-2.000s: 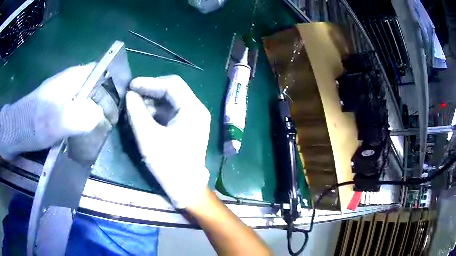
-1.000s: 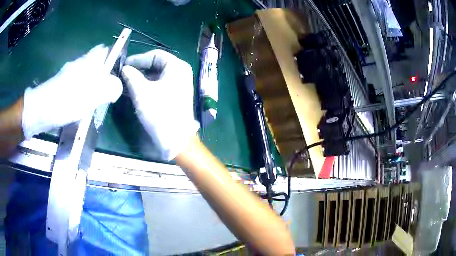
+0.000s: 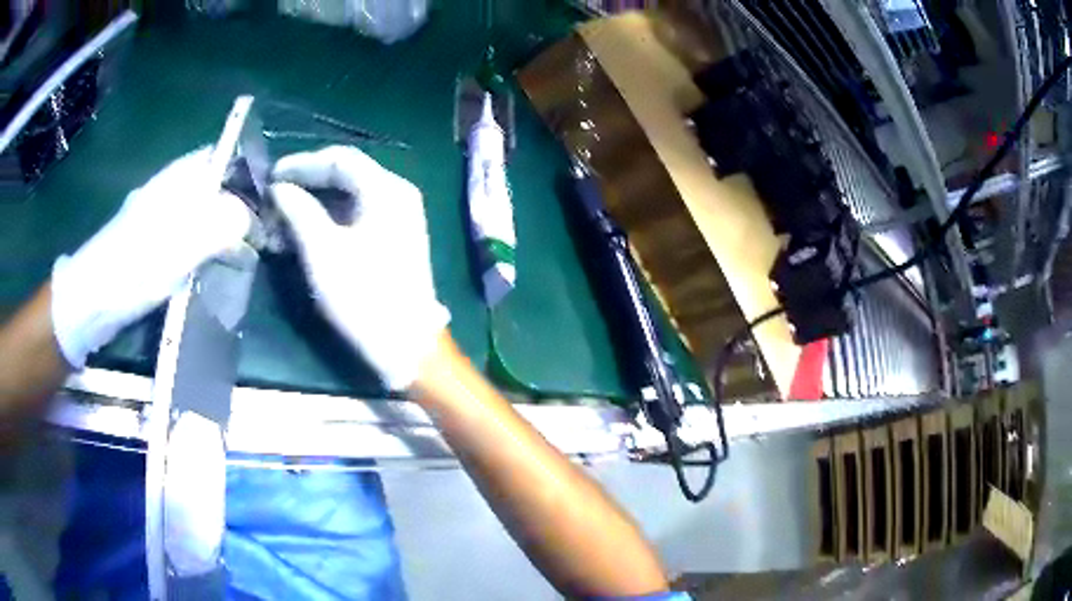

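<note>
A long white-grey metal bracket [image 3: 194, 452] stands nearly edge-on at the left and reaches over the bench's front edge. My left hand [image 3: 159, 252], in a white glove, grips its upper part. My right hand [image 3: 359, 258], in a white glove, has its thumb and fingertips together at the bracket's right face, beside a small dark area at a cut-out. The fingertips are blurred, and I cannot tell whether they hold something small.
A white and green tube [image 3: 490, 206] and thin tweezers [image 3: 341, 127] lie on the green mat [image 3: 547, 335]. A black electric screwdriver [image 3: 629, 299] lies beside a brown carton [image 3: 694, 200] with black fans [image 3: 776, 176]. A clear bag [image 3: 376, 14] is at the back.
The camera view has shifted, so the bench things appear further left than at first. The bracket stands more upright. Both hands stay at its upper part.
</note>
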